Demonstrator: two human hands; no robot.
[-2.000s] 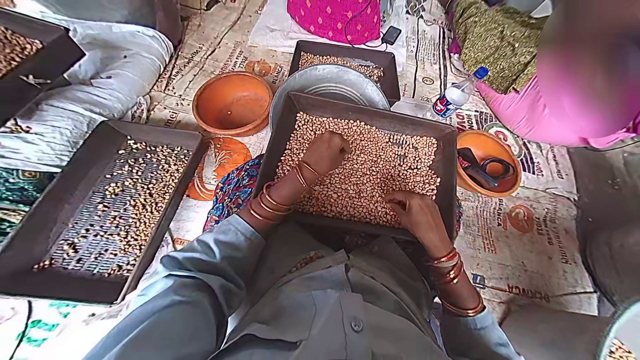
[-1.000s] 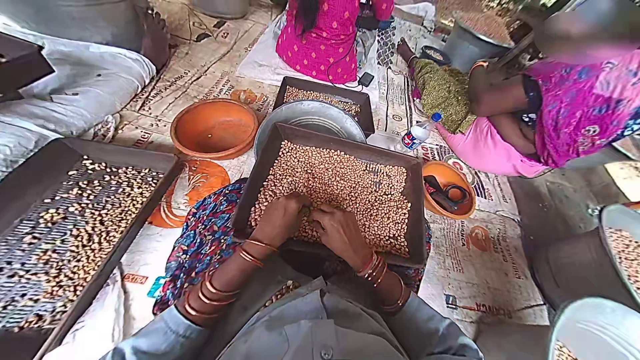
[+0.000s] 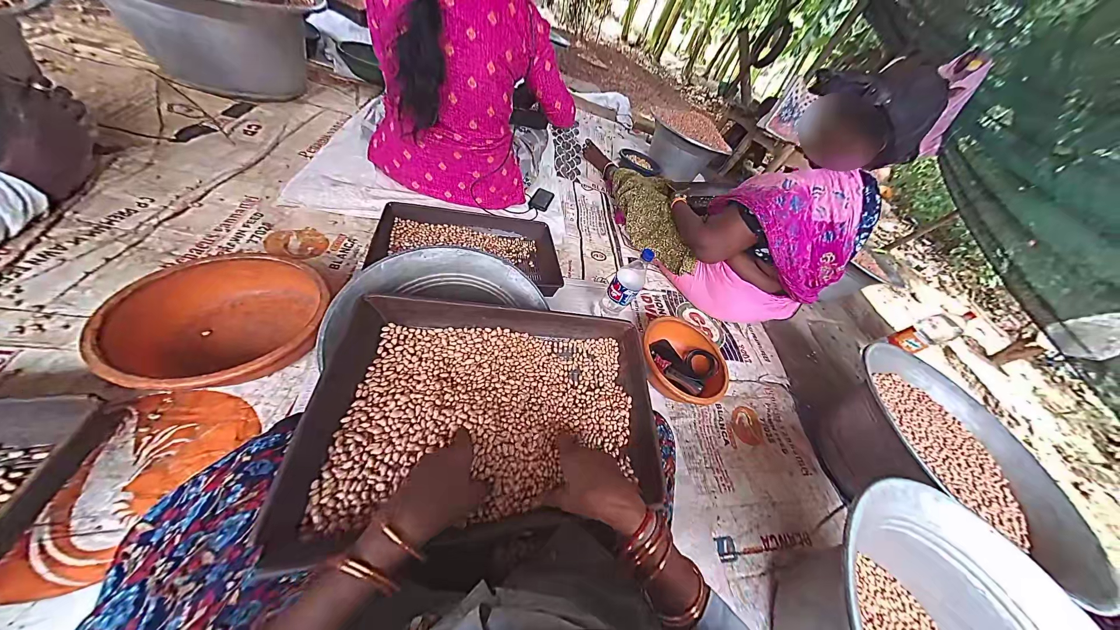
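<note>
A dark square tray (image 3: 643,420) rests on my lap, spread with small tan nuts or seeds (image 3: 490,376). At the near left part of the tray, my left hand (image 3: 442,490) reaches into them, its fingertips among the pieces. To its right, my right hand (image 3: 591,481) touches the same layer, a short gap apart from the left. Both hands are dim and blurred, so whether anything is held between the fingers cannot be told. A patch of the tray's slotted or perforated bottom shows at the upper right. Behind the tray stands a round metal basin (image 3: 429,271), partly hidden.
An orange bowl (image 3: 210,324) lies left; a smaller one (image 3: 687,359) at right holds dark tools. Beyond are another tray (image 3: 551,262) and a plastic bottle (image 3: 626,284). Metal tubs (image 3: 962,560) with similar pieces stand lower right. Two people sit farther off.
My hands, close together over the near part of the tray a second ago, are now apart within the pieces. The view has tilted up, showing more of the yard.
</note>
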